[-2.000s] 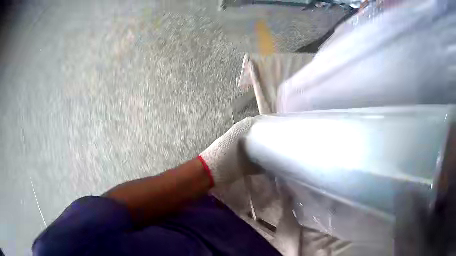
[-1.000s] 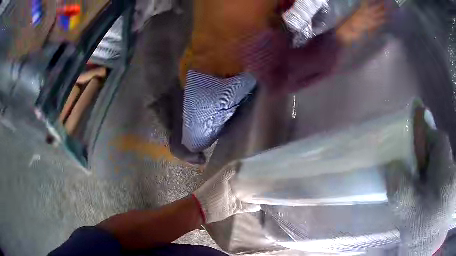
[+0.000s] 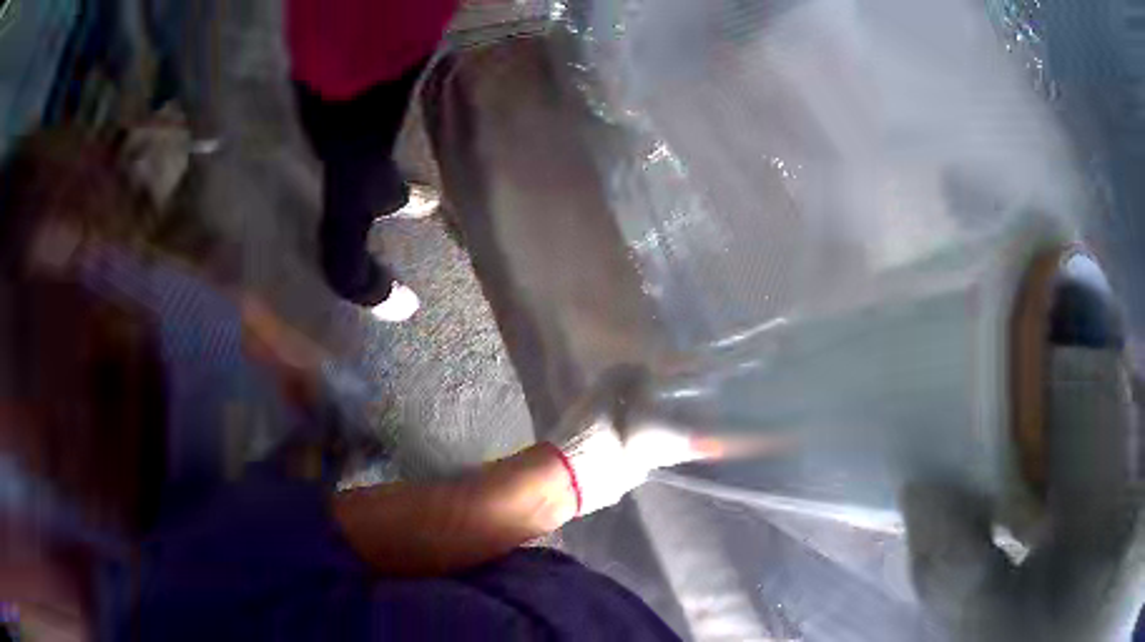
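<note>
A shiny, see-through stretch film roll (image 3: 866, 389) lies across the right half, tilted slightly up to the right. My left hand (image 3: 615, 467), in a white knitted glove with a red cuff, is closed around its left end. My right hand (image 3: 1080, 502), in a greyish-looking glove at the right edge, grips the other end by the brown cardboard core (image 3: 1035, 364); its wrist is not visible. Clear film stretches below the roll. The wrapped load (image 3: 804, 163), glossy and grey, stands behind the roll. A dull grey-brown cover flap (image 3: 553, 226) runs down its left side.
A person in a red top (image 3: 364, 44), dark trousers and white shoes stands beyond the load's left side. Another person, blurred, is close at the left edge. Rough grey floor (image 3: 440, 339) shows between them and the load.
The view has swung along the load. The green rack and the nearby person in patterned cloth have shifted left or out; the red-topped person has appeared. Both hands still hold the roll.
</note>
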